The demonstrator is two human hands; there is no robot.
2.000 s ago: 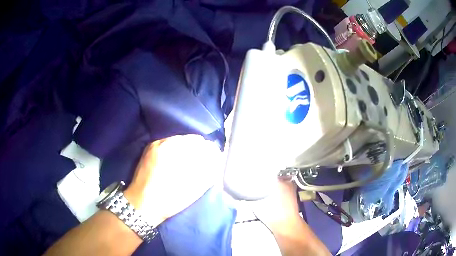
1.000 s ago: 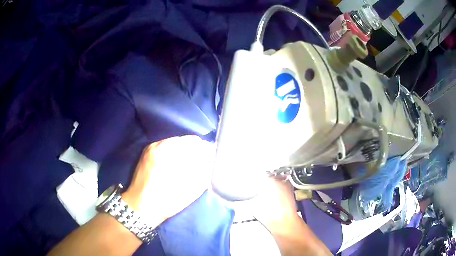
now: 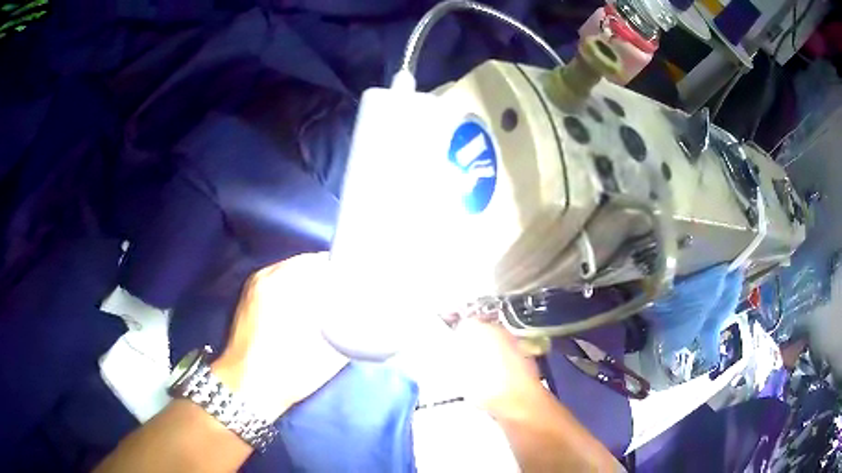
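Dark navy-purple garment fabric covers the left and shows bright blue below the lamp. My left hand, with a metal watch on the wrist, lies on this cloth left of the lamp; its fingertips are lost in glare and behind the lamp. My right hand lies under the sewing machine head, close to the presser foot area; its fingers are washed out. The LED lamp hides the space between my hands. I cannot tell what either hand grips.
Thread snips lie right of my right hand on dark cloth. A light blue thread tassel hangs at the machine arm. A pink-red container stands behind the machine. White scraps lie at the left, and clutter fills the lower right.
The view has shifted, so the machine head and lamp appear further left. Both hands remain at the cloth near the needle area, with my right fingers a little more visible below the head.
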